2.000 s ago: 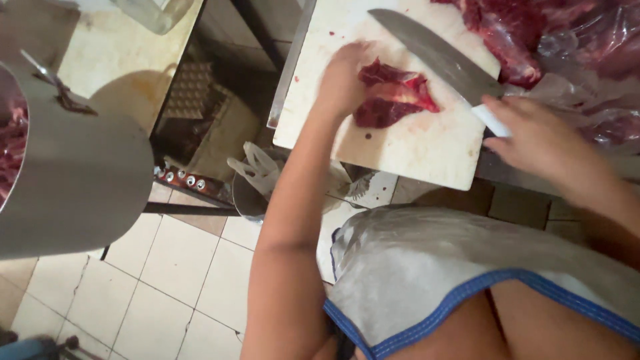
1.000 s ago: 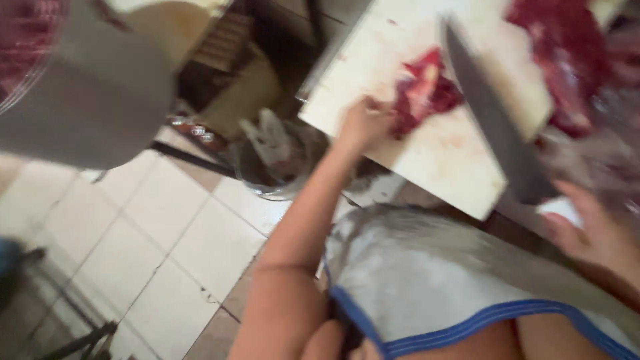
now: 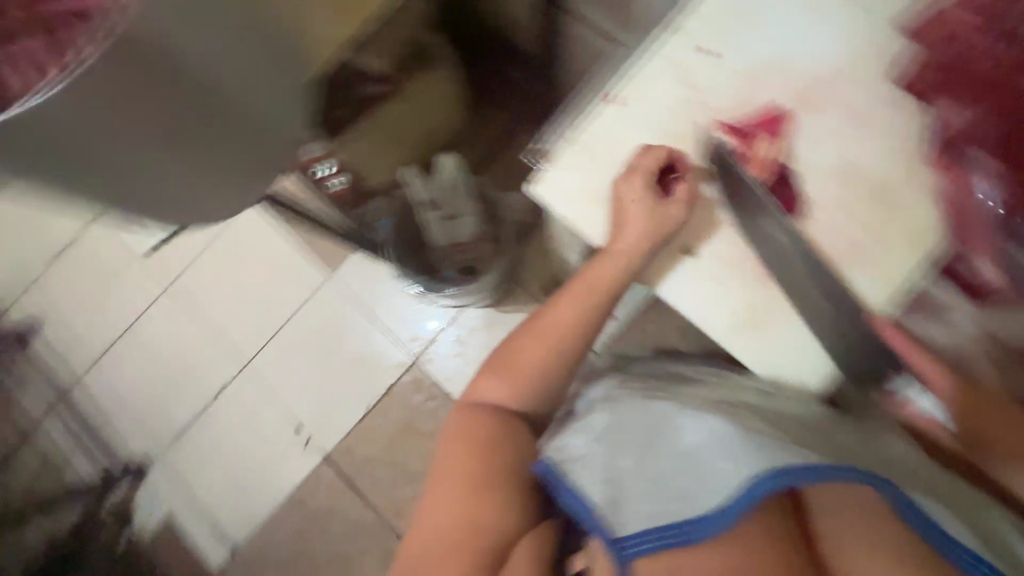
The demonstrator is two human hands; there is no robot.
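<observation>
My right hand [image 3: 944, 400] grips the white handle of a large kitchen knife [image 3: 800, 264], whose blade points up and left over the white cutting board [image 3: 720, 304]. Near the blade's tip lies a small piece of raw red meat [image 3: 764, 152] with pale fat. My left hand [image 3: 656, 192] is curled over the board's left part, left of the tip, with a dark red bit of meat [image 3: 670, 178] between its fingers. A larger mass of raw meat [image 3: 976, 120] lies at the right, beyond the board's edge. The view is blurred.
A big metal pot [image 3: 176, 104] with red meat in it stands at the upper left. Below the board's left side is a round container [image 3: 456, 288] with a pale glove-like thing [image 3: 444, 200]. Light floor tiles [image 3: 240, 320] lie below. I wear a whitish apron with blue trim [image 3: 688, 448].
The knife tip has come down beside the small meat piece, close to my left hand. My left hand has left that piece and now pinches a dark red bit. The view has shifted.
</observation>
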